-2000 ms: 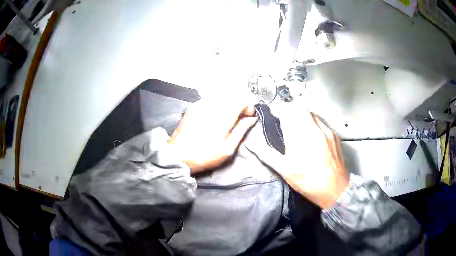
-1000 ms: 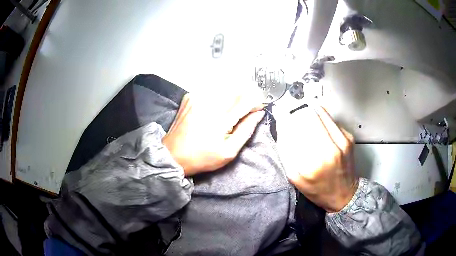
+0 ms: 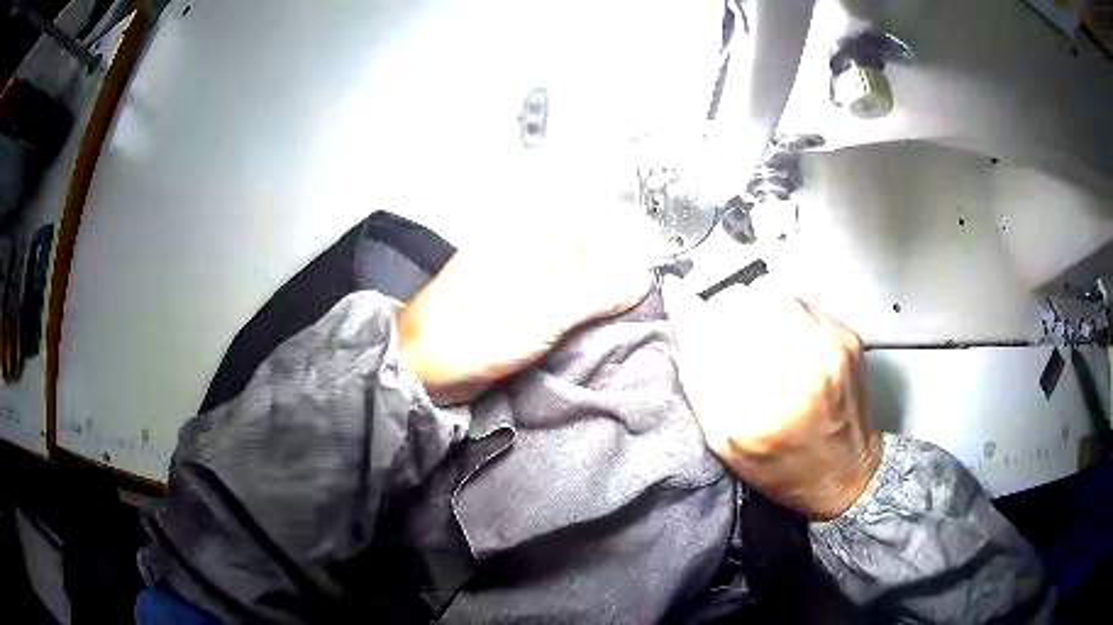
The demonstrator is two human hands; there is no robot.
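Observation:
A grey and black garment piece [image 3: 586, 476] lies on the white tabletop and hangs toward my lap. A flap with a stitched edge shows on it below my left hand. My left hand [image 3: 525, 305] lies flat on the cloth, fingertips near the presser foot area, partly lost in glare. My right hand [image 3: 781, 391] is at the cloth's right edge, its fingers washed out by the light; its exact hold is unclear. A short dark strip [image 3: 734, 280] shows by my right fingers. The needle area [image 3: 671, 202] is just beyond the fingertips, blurred by glare.
The white machine head [image 3: 903, 244] stands at the right with a round knob [image 3: 862, 88]. A brown table edge [image 3: 76, 232] runs down the left, with dark slim tools [image 3: 25, 299] beyond it. A small metal fitting [image 3: 532, 116] is in the tabletop.
The cloth below my hands has bunched up and a stitched flap edge now shows. The narrow black strip between my hands is no longer seen there. Both hands remain near the needle.

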